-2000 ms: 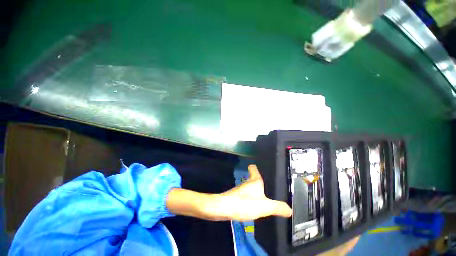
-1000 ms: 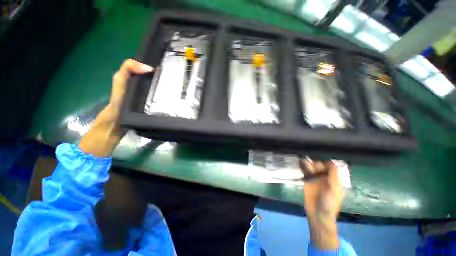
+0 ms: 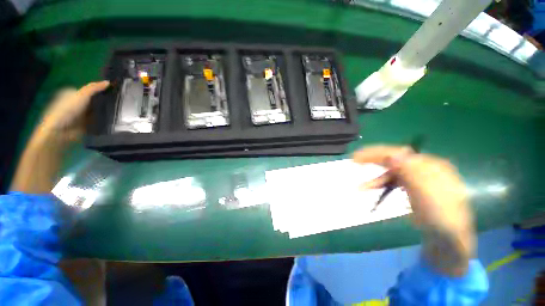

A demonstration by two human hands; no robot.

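Note:
A black foam tray (image 3: 233, 138) lies on the green bench mat, seemingly stacked on another. Its slots hold several opened phone housings (image 3: 205, 98), each with a small orange tab near the top. My left hand (image 3: 66, 116) is at the tray's left end, fingers on its edge. My right hand (image 3: 427, 185), blurred, is over the right part of white sticker sheets (image 3: 322, 197) in front of the tray. It holds dark tweezers (image 3: 385, 196) with the tip pointing down at the sheets; whether the tip touches is unclear.
A thick white tube (image 3: 412, 57) with a wrapped end and red dot stands just right of the tray. A clear gridded sheet (image 3: 83, 185) lies at the left front. The bench edge curves along the front, with blue floor beyond it.
The tray, held up in the air before, now rests on the bench further back. My left hand moved left with it. My right hand moved right and up, over the white sheets.

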